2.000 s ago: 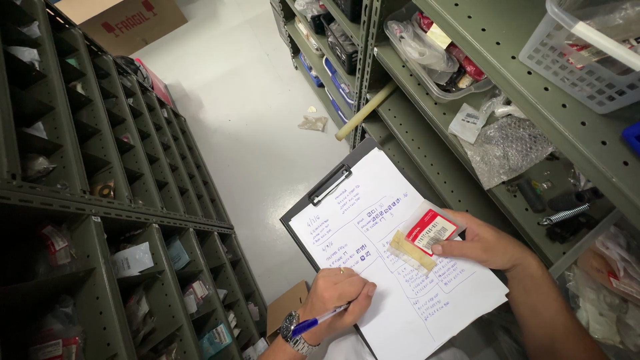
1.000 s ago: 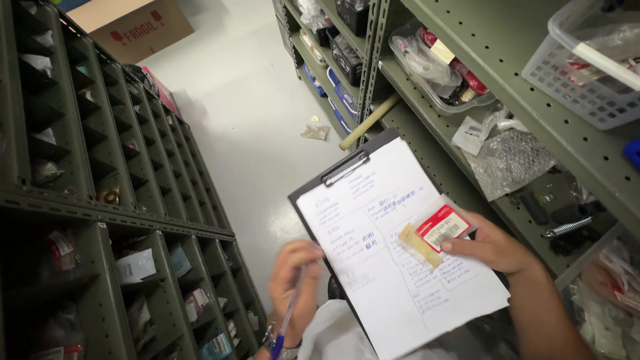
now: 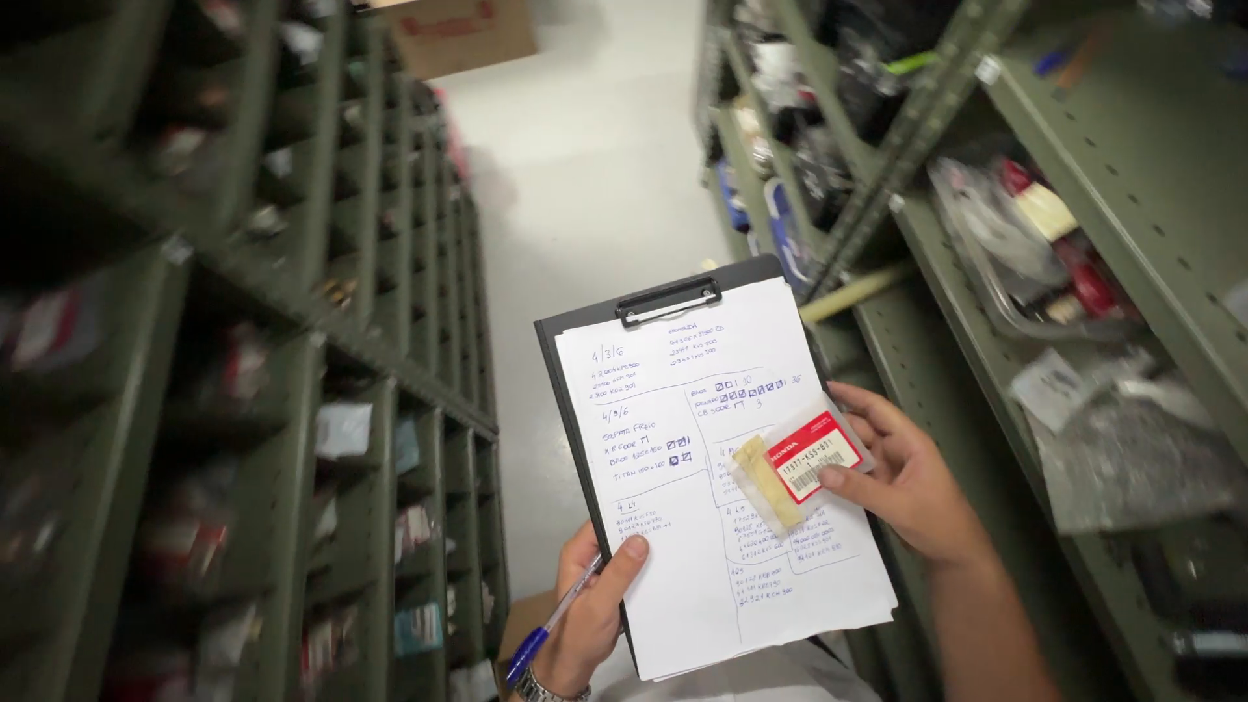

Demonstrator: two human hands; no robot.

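Note:
A black clipboard with a metal clip bears white sheets covered in handwritten lists. My left hand grips its lower left edge, thumb on the paper, and also has a blue ballpoint pen between thumb and fingers, pointing down beside the wrist watch. Over the right half of the sheets my right hand pinches a small clear plastic parts packet with a red and white Honda label, its thumb on the label. A yellowish piece lies in the packet's left part. Some fingers of my right hand are hidden behind the packet.
Green metal pigeonhole shelving with bagged parts stands at the left. Green shelves at the right hold a clear plastic bin and a bubble-wrap bag. A cardboard box stands on the grey floor between them.
My left hand has moved from beside the clipboard onto its left edge, still with the pen; two seconds ago it was over the paper. The packet remains in my right hand.

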